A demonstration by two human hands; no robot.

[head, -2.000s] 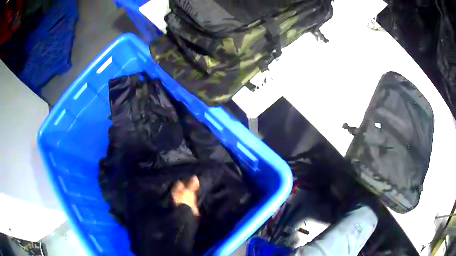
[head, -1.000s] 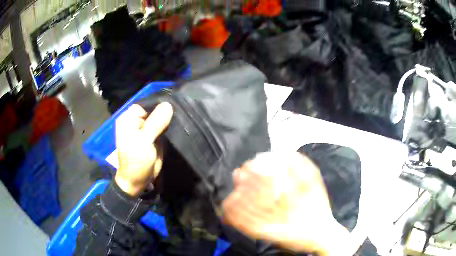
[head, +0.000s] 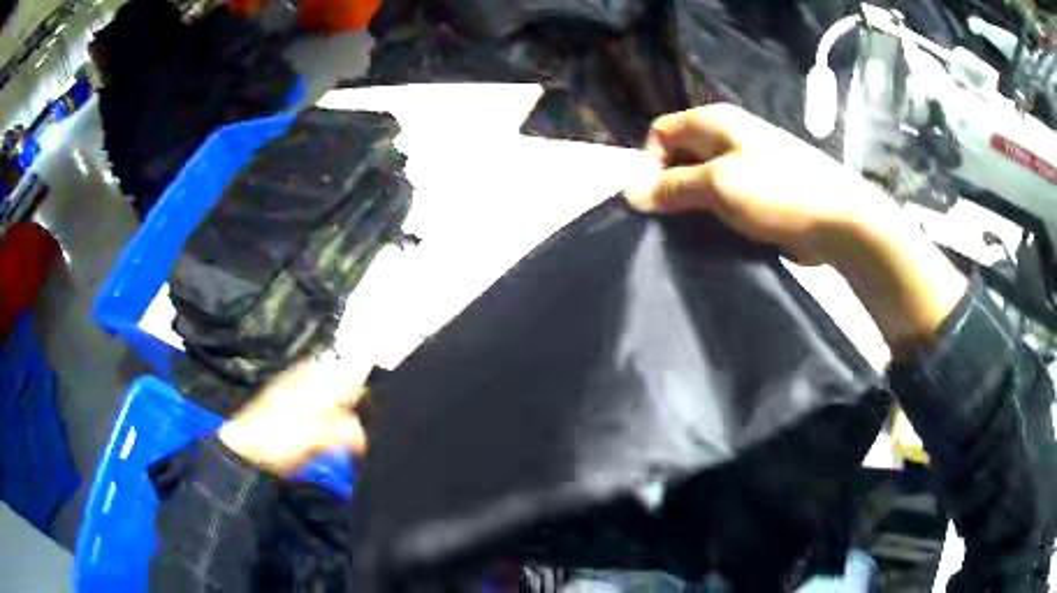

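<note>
A large limp black body panel (head: 545, 382) with a shiny coated face is spread between my hands above the white table. My right hand (head: 719, 174) pinches its top edge, fingers closed on the fabric. My left hand (head: 301, 423) is blurred at the panel's left edge and its fingertips meet the fabric there. The flat front panel on the table is not visible now.
Stacked black and camo bag pieces (head: 290, 249) lie at the left table edge. A blue bin (head: 116, 487) stands lower left, another blue crate (head: 145, 266) behind it. The sewing machine (head: 985, 139) and white lamp (head: 821, 99) are at right, a black fabric heap (head: 510, 52) behind.
The view has shifted so the stacked bag pieces show at left. The black panel is now opened out wide. My right hand has moved up to its top edge; my left hand is lower.
</note>
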